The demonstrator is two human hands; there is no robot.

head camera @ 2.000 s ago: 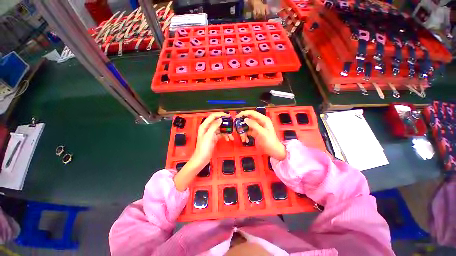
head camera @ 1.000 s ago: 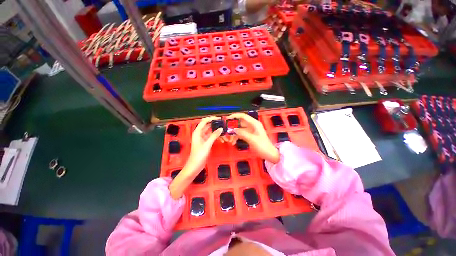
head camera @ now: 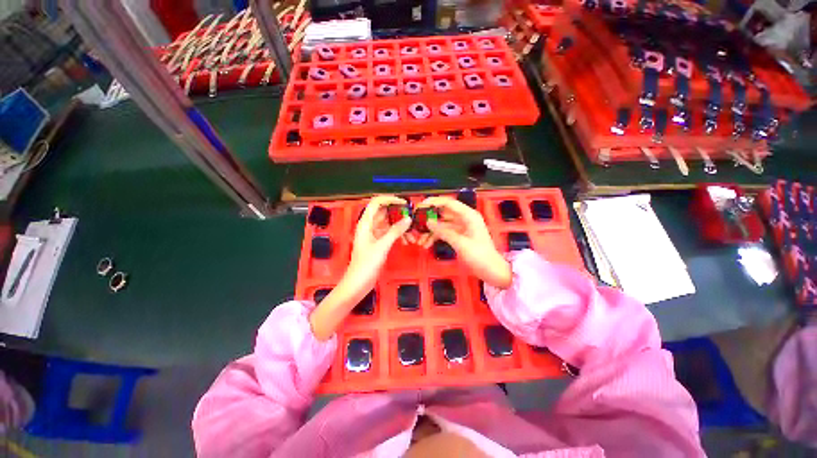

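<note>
My left hand (head camera: 372, 240) holds a watch body (head camera: 398, 214) with a small green light on its screen. My right hand (head camera: 463, 234) holds a second watch body (head camera: 427, 216), also partly lit green. The two are side by side above the upper middle of the orange-red working tray (head camera: 383, 344); fingers hide parts of both. Black watch bodies (head camera: 408, 297) lie in many of the tray's pockets. One in the lower left pocket (head camera: 359, 354) has a paler, reflecting face.
Stacked trays (head camera: 403, 134) with pinkish units stand beyond, with a blue pen (head camera: 405, 180) in front. Paper sheets (head camera: 636, 246) and a red box (head camera: 727, 215) lie right. A metal upright (head camera: 193, 134), two small rings (head camera: 112, 274) and a clipboard (head camera: 40, 277) are left. Strapped watches (head camera: 681, 98) hang upper right.
Compared with one second ago, green light shows on both held watch bodies, and the thumbs have shifted. The camera view has swung slightly left. Both hands keep hold.
</note>
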